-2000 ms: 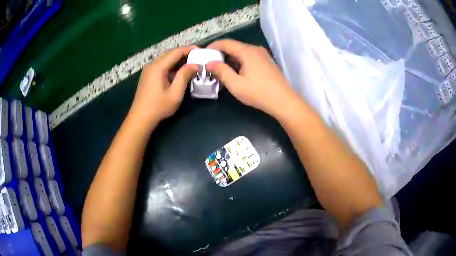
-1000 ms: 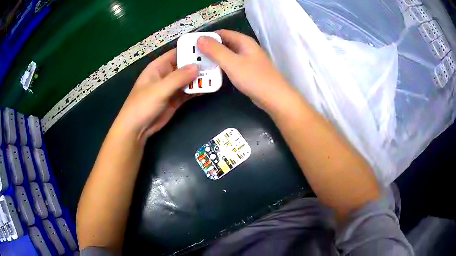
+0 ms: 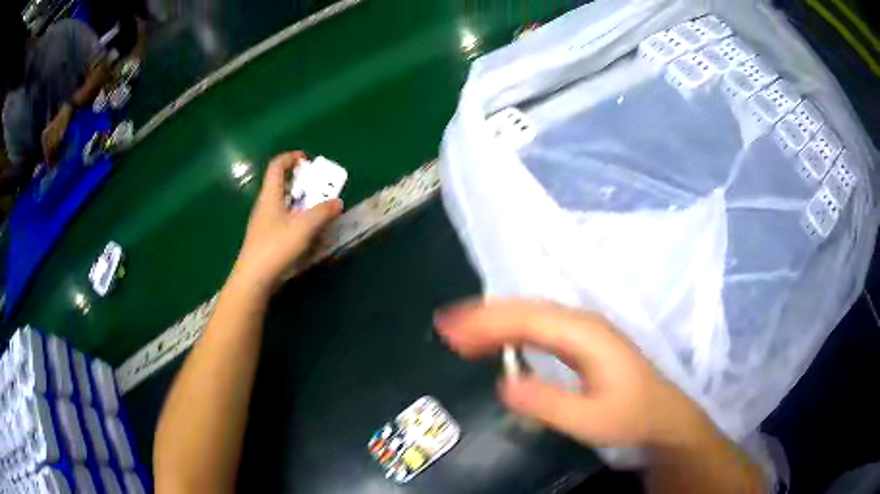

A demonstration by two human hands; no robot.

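Note:
My left hand (image 3: 280,217) holds a white closed adapter (image 3: 318,181) over the green conveyor, just past the speckled rail. My right hand (image 3: 569,371) is over the bench at the edge of the clear plastic liner, slightly blurred, thumb and fingers apart. A small pale piece shows between its fingers; whether it is held I cannot tell. An open base with internals (image 3: 415,439), with red and yellow components showing, lies face up on the dark bench (image 3: 338,338), left of and below my right hand.
The milky liner (image 3: 618,260) fills the right side, with rows of white slotted covers (image 3: 772,101) in it. Stacked white housings (image 3: 58,415) stand at lower left. Another unit (image 3: 107,268) lies on the green conveyor (image 3: 193,241). A person's arm (image 3: 60,130) shows across the belt.
My left hand has carried the adapter out over the conveyor. My right hand has let go of it and moved down and right toward the liner. The view has shifted, showing more belt and liner.

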